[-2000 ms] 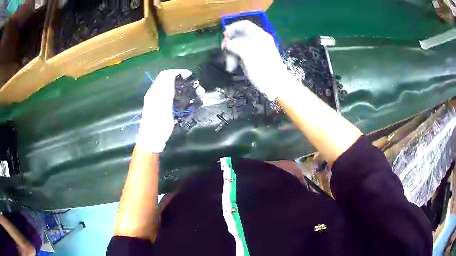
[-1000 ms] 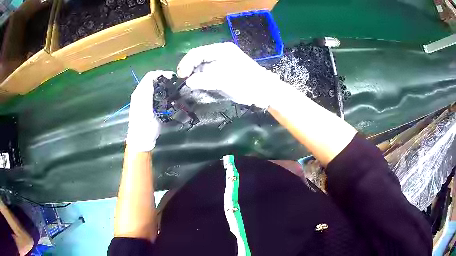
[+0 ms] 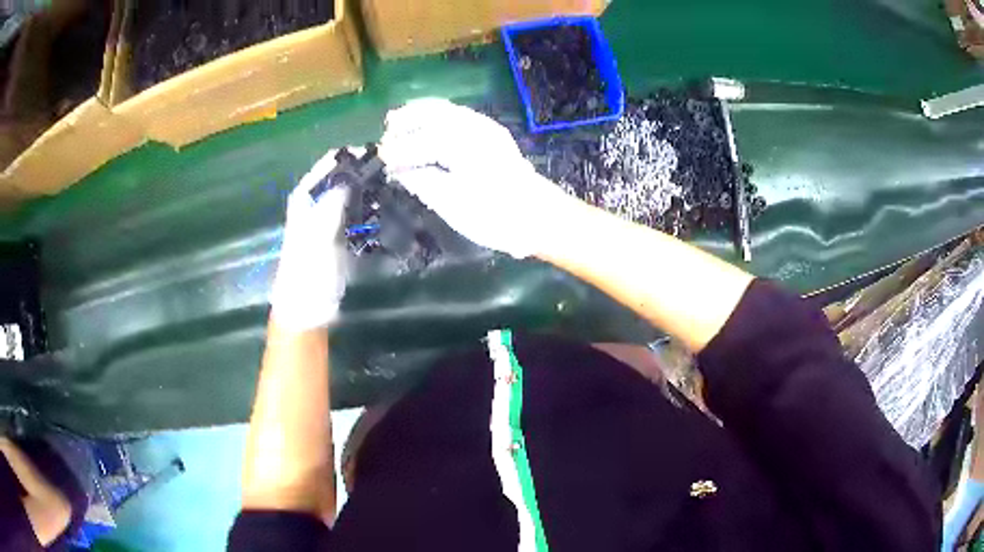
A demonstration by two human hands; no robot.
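Observation:
My left hand, in a white knit glove, is closed around a black plastic fitting with a bit of blue at its lower side. My right hand, also white-gloved, is at the right side of the fitting with its fingertips close together near it. Whether the right fingers hold a small piece cannot be told. Dark clips lie blurred below the hands. A heap of tiny silver pieces lies right of the right hand, with small black rings beside it.
A blue tray of black parts stands behind the silver heap. Open cardboard boxes of black parts line the back left. A thin-handled hammer lies right of the rings. Clear plastic wrap is at the right. A person's arm shows at lower left.
My right hand has come from the blue tray to the fitting at my left hand. My left hand has moved slightly left, and the fitting in it is turned differently.

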